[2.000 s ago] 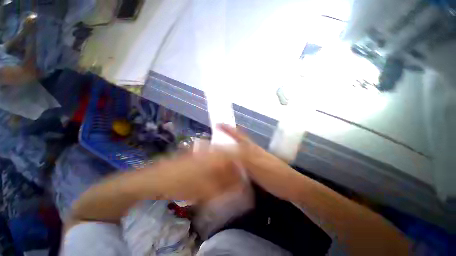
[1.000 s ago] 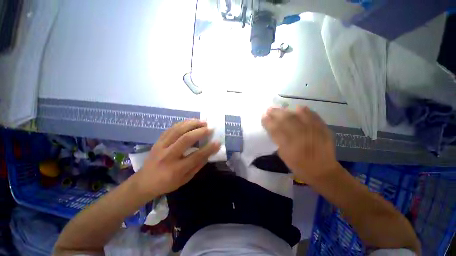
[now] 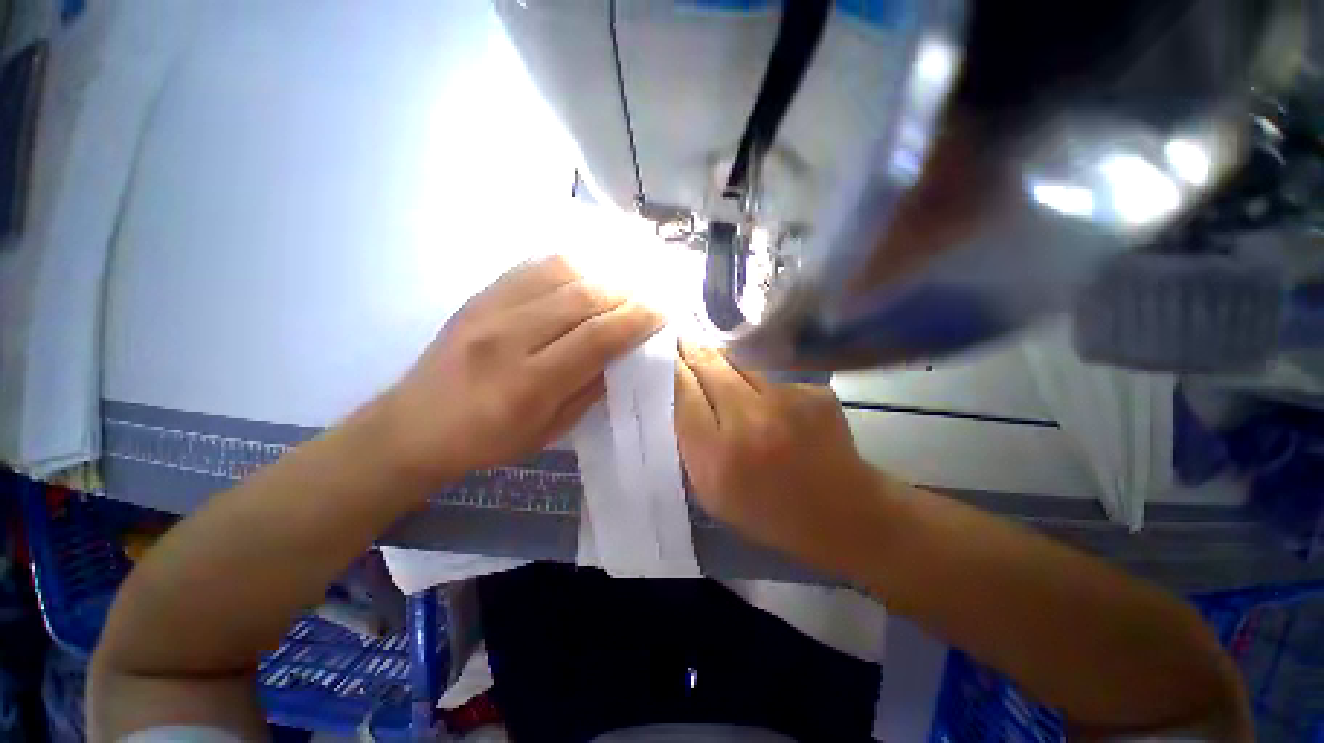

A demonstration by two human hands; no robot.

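Note:
A white layered fabric band (image 3: pixel 642 465) runs from the glare near the needle down over the front edge of the table. My left hand (image 3: pixel 530 349) lies on the left side of the band, its fingertips on the upper end. My right hand (image 3: pixel 762 443) holds the band's right side, fingers bent. Both hands' fingertips nearly meet just below the presser foot and needle area (image 3: pixel 733 269). The glare hides the band's upper end and the needle point.
The sewing machine head (image 3: pixel 683 102) and a large shiny curved part fill the upper right. White pieces lie at far left (image 3: pixel 66 319) and hang at right (image 3: pixel 1111 436). A ruler band (image 3: pixel 218 447) lines the table edge. Blue baskets (image 3: pixel 341 661) stand below.
Both hands have moved up from the table edge to the needle area and closed in on the band. The machine head now looms large in view.

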